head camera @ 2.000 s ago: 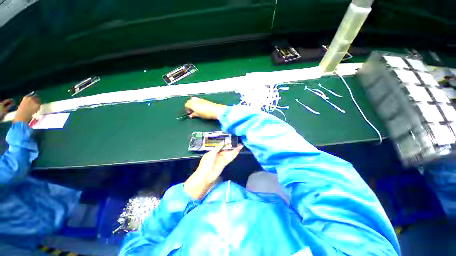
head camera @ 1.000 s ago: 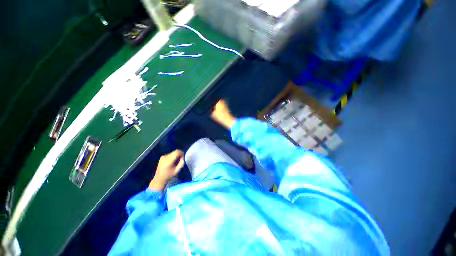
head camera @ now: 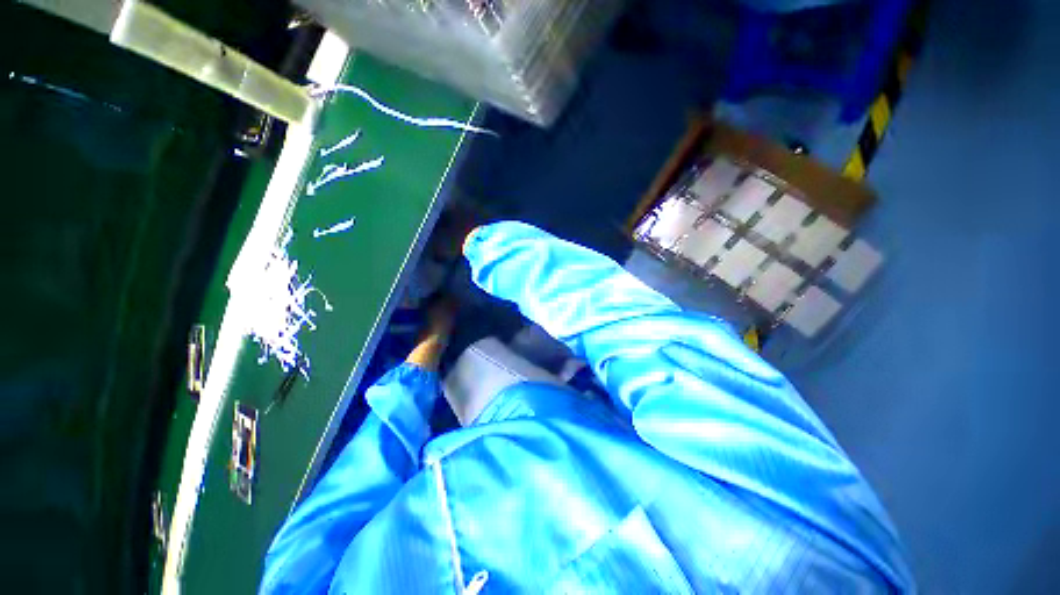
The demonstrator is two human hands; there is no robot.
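A phone body (head camera: 243, 452) lies on the green bench (head camera: 337, 296), with no hand on it. A dark thin tool (head camera: 283, 392) lies beside the white cable pile (head camera: 274, 305) near the rail. My left hand (head camera: 432, 336) reaches down past the bench's front edge, above my knee; its fingers are lost in shadow. My right sleeve stretches to the same dark gap, and my right hand (head camera: 462, 223) shows only as a dim patch at its cuff. Whether either hand holds anything cannot be seen.
Several loose white strips (head camera: 345, 172) and a white cord (head camera: 407, 117) lie on the bench. Grey stacked trays (head camera: 511, 58) stand at its far end. An open carton of white squares (head camera: 761, 238) is on the blue floor at right. Phones lie beyond the white rail (head camera: 209, 407).
The view has turned right from the bench. The phone was in my left hand and is now on the bench with the dark tool. Both hands have moved down beside the bench edge.
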